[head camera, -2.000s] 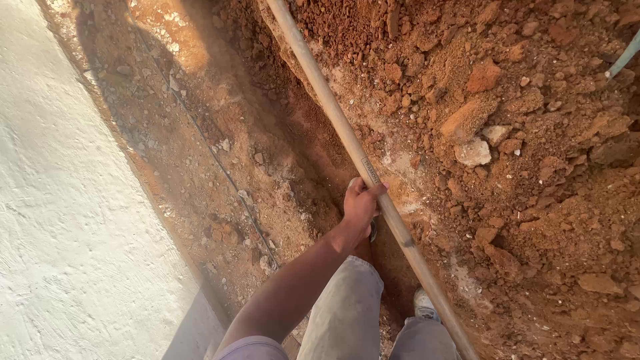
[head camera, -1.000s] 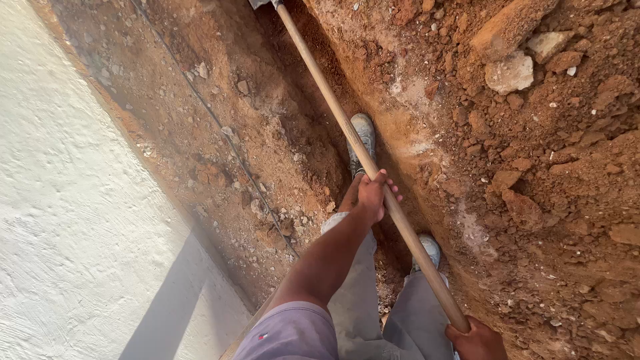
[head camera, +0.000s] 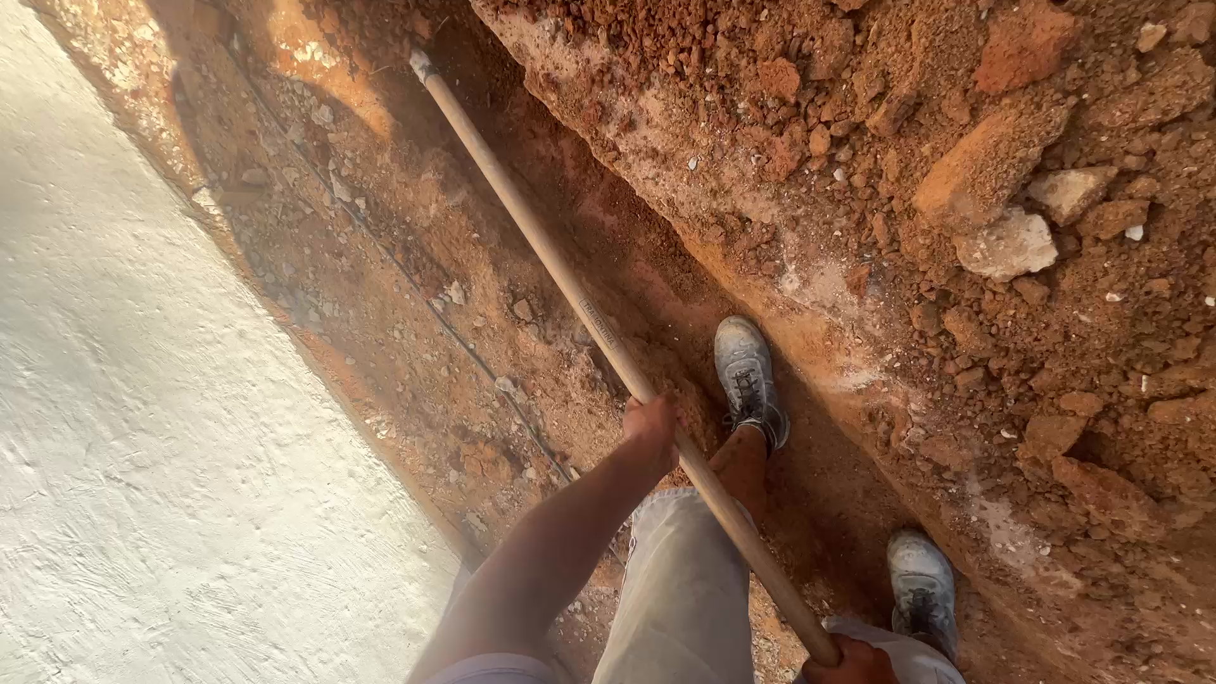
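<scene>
A long wooden tool handle runs slantwise from the upper left to the lower right. My left hand is closed around its middle. Near the bottom edge my right hand grips the handle's lower end. At the far end a pale metal collar shows, but the tool's head cannot be made out in the dusty soil. The handle bears writing along its shaft.
My shoes stand in a narrow earth trench. Loose red soil with stones is heaped on the right. A white plastered wall lies left, with a thin dark cable on the ground beside it.
The tool's far end, with metal showing at the top edge one second ago, now lies over the trench's left side. My right hand, out of view two seconds ago, is on the handle's lower end.
</scene>
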